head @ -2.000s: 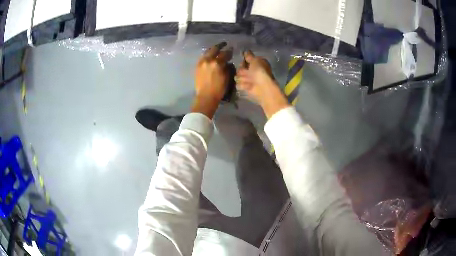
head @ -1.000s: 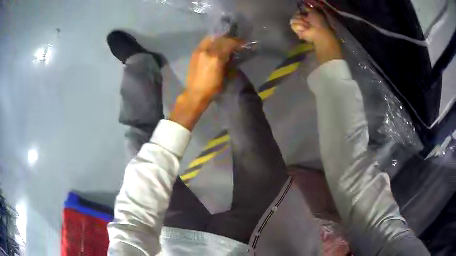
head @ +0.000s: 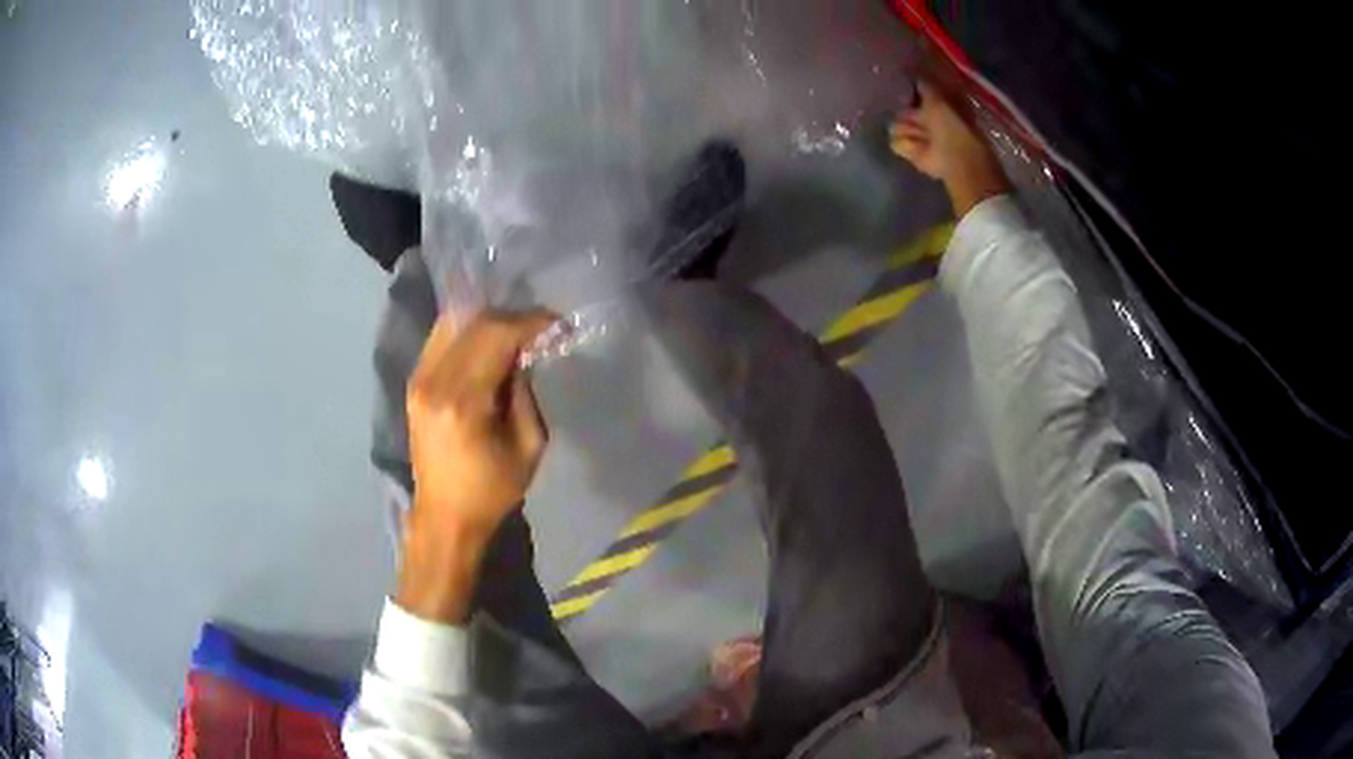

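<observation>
Clear plastic film [head: 594,163], shiny and crinkled, spreads across the upper middle, over the floor and the wearer's feet. My left hand [head: 482,393] pinches the film's near edge, left of centre. My right hand [head: 938,141] is closed at the upper right, beside a thin red edge [head: 972,74]; a small dark bit shows at its fingers, too unclear to name. Whether film is in that fist cannot be made out. A dark bundle [head: 1202,178] with a thin pale cord across it fills the upper right.
A red block with a blue edge [head: 260,719] is at the lower left. Yellow-black tape [head: 653,534] runs diagonally over the grey floor [head: 193,386]. More clear film lies along the dark bundle's side at the right. Reddish material shows near the wearer's lap.
My left hand has moved down and left, drawing the film out into a wide sheet. My right hand has stayed near the bundle, slightly lower.
</observation>
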